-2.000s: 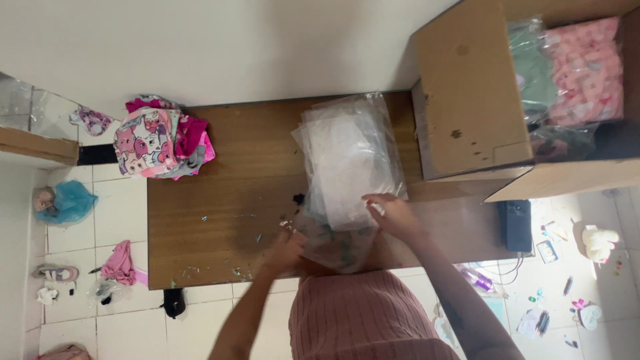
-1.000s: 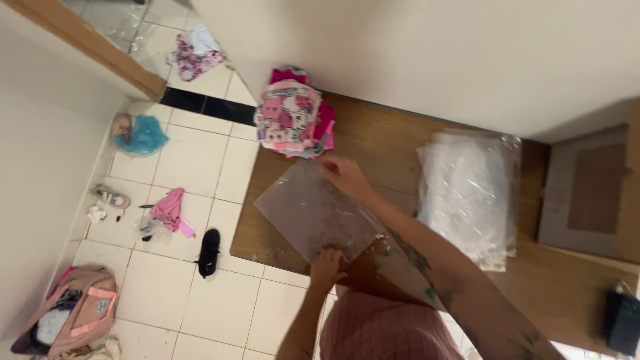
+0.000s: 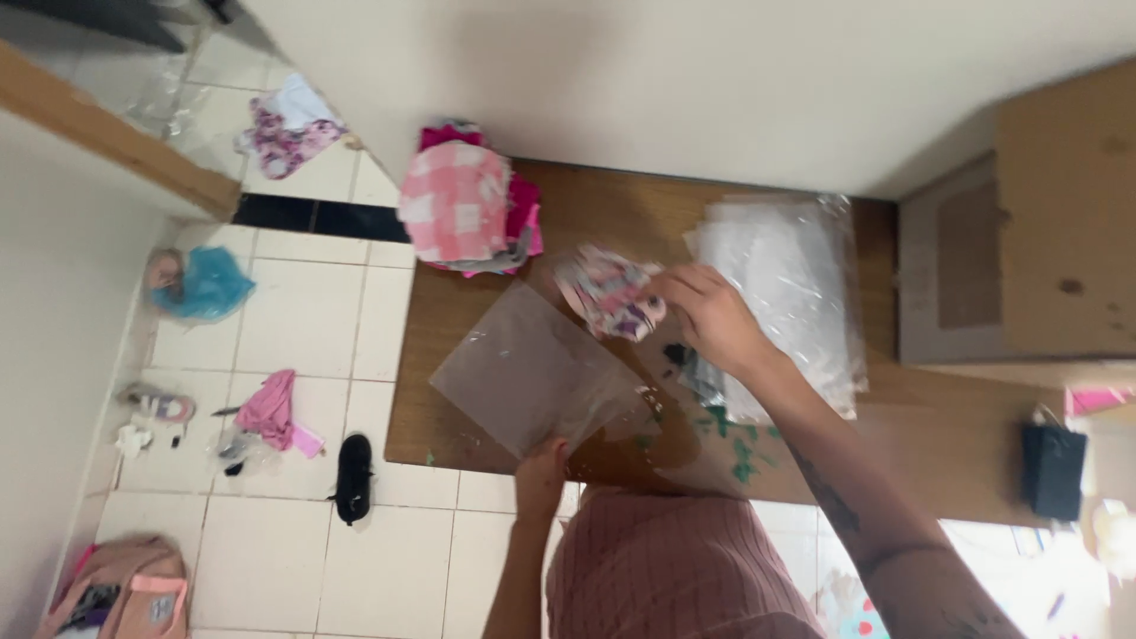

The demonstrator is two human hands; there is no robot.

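My right hand (image 3: 710,315) grips a crumpled patterned cloth piece (image 3: 612,293) in pink, white and purple, blurred by motion, above the wooden table (image 3: 621,200). Near the table's front edge, my left hand (image 3: 543,457) pinches the lower corner of a clear plastic bag (image 3: 532,364), which lies flat at a slant. Behind the bag sits a pile of folded fabric, with a pink-and-white checked piece (image 3: 457,202) on top and magenta and grey ones below. A stack of clear plastic bags (image 3: 781,302) lies right of my right hand.
A cardboard box (image 3: 1065,213) stands at the right, near a dark box-shaped object (image 3: 1053,470). Green scraps (image 3: 741,453) are scattered over the table. On the tiled floor at left are a black shoe (image 3: 354,479), pink cloth (image 3: 271,408), a blue plastic bag (image 3: 209,282) and a pink bag (image 3: 133,590).
The patterned cloth that topped the pile is gone from there, and the checked piece shows instead. My right hand has moved away from the pile to the right, now holding patterned cloth.
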